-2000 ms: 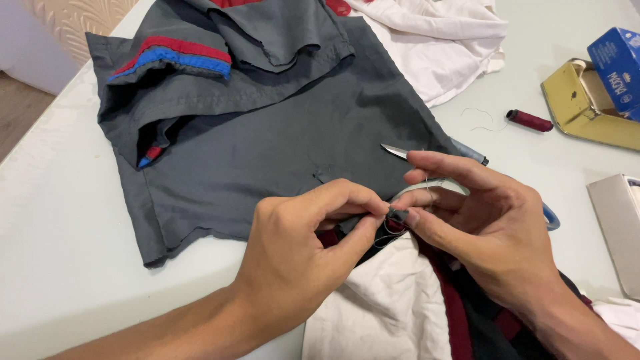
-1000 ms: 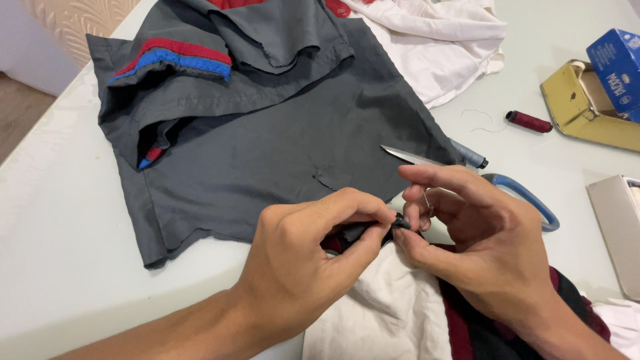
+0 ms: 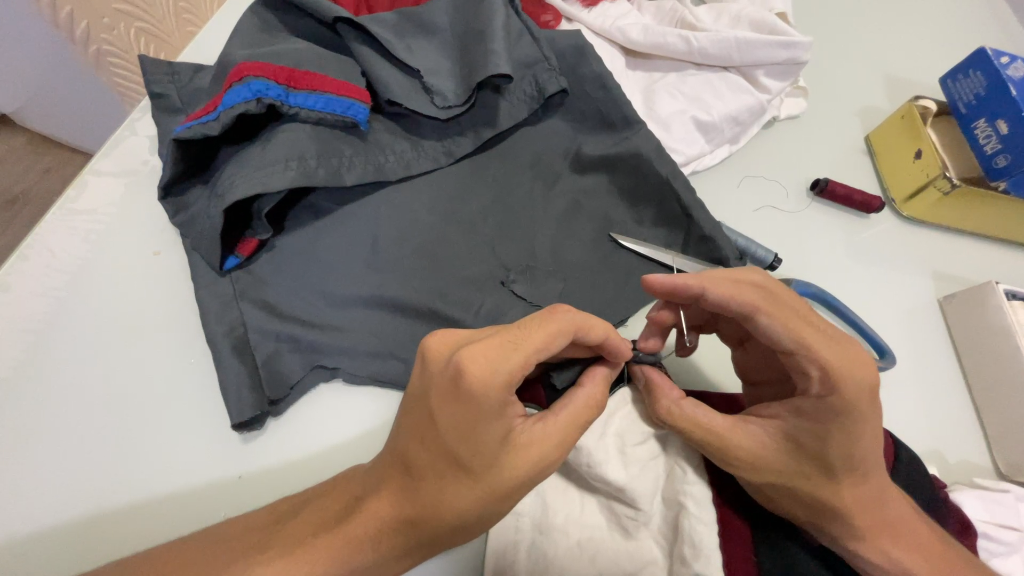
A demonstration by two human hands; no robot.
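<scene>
My left hand (image 3: 512, 408) pinches the dark edge of a garment between thumb and index finger. Close beside it, my right hand (image 3: 760, 384) holds the same dark fold (image 3: 646, 358) by thumb and fingertip. A safety pin or needle, too small to tell which, shows as a thin metal piece (image 3: 684, 324) at the right hand's curled fingers. The garment's cream cloth (image 3: 612, 488) hangs below the hands, with maroon and black fabric (image 3: 732, 512) to its right. Behind the right hand lie scissors with pointed blades (image 3: 660, 252) and a blue handle (image 3: 852, 320).
Dark grey cloth (image 3: 400, 264) with red and blue trim spreads across the table (image 3: 88, 336). White fabric (image 3: 688, 72) lies behind it. At the right are a maroon thread spool (image 3: 848, 196), a grey-blue spool (image 3: 752, 246), a yellow tin (image 3: 920, 160), a blue box (image 3: 988, 120) and a pale box (image 3: 988, 368).
My right hand has shifted slightly and its fingers have curled differently, with the thin metal piece now plainly visible. The left hand keeps its pinch on the dark fabric.
</scene>
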